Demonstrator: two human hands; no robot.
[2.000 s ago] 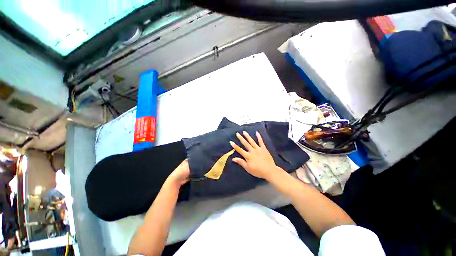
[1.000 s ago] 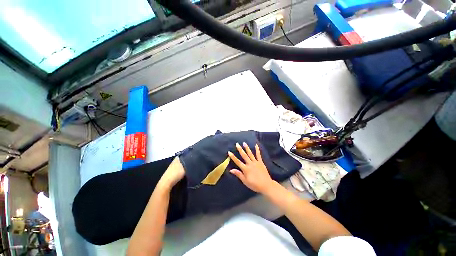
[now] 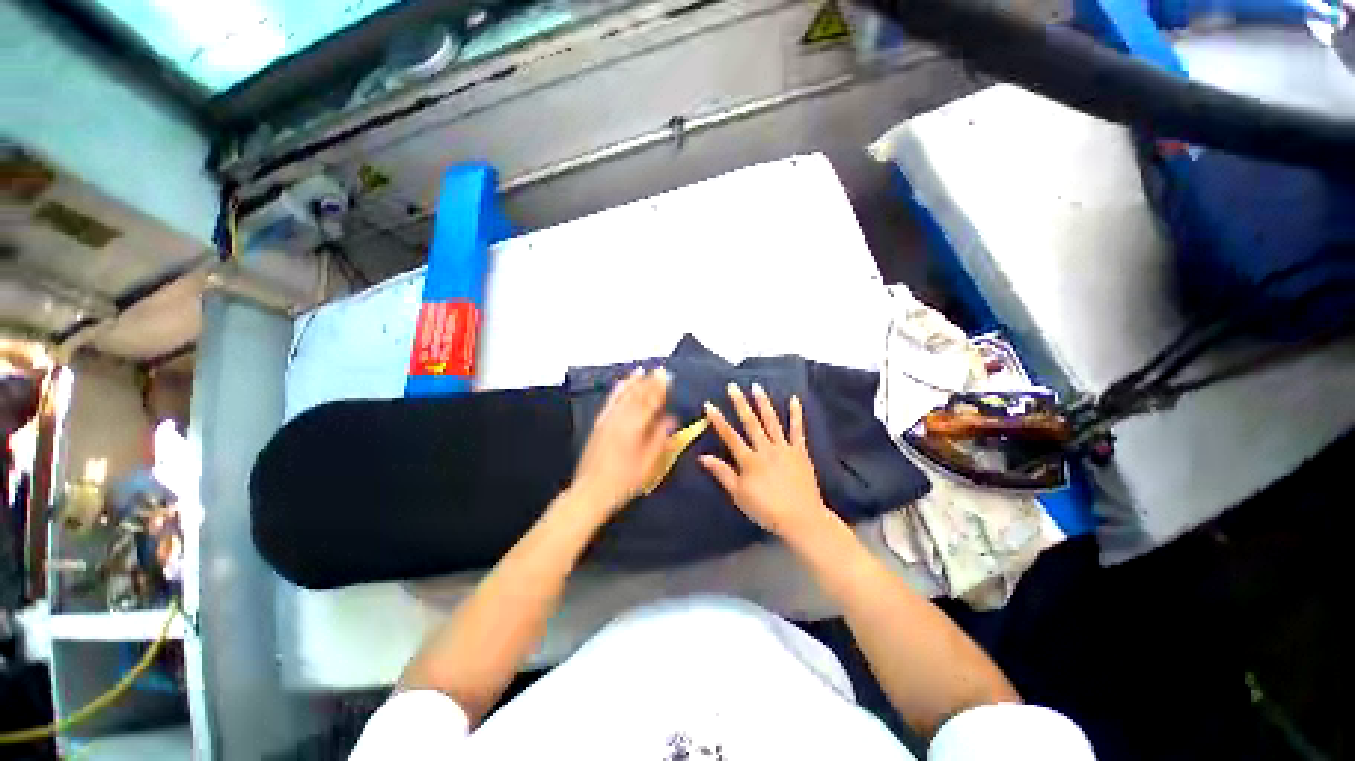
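A dark grey-navy garment (image 3: 710, 520) lies over the right part of the long black padded buck (image 3: 401, 483). My right hand (image 3: 765, 464) rests flat on the garment with its fingers spread. My left hand (image 3: 627, 439) is on top of the garment's left part, beside my right hand, with its fingers bent. Whether it pinches the cloth is hidden. A narrow yellow-tan piece (image 3: 678, 452) shows on the garment between my two hands, partly covered by my left hand.
A steam iron (image 3: 993, 431) rests on a crumpled off-white cloth (image 3: 973, 538) at the right edge of the white-covered table (image 3: 684, 238). A blue support arm (image 3: 458, 245) stands behind the buck. Hoses run right from the iron. A thick black hose (image 3: 1100, 82) crosses the upper right.
My left hand has moved from the garment's left opening up onto its top, towards my right hand, and now covers part of the yellow-tan piece. My right hand stays spread on the cloth.
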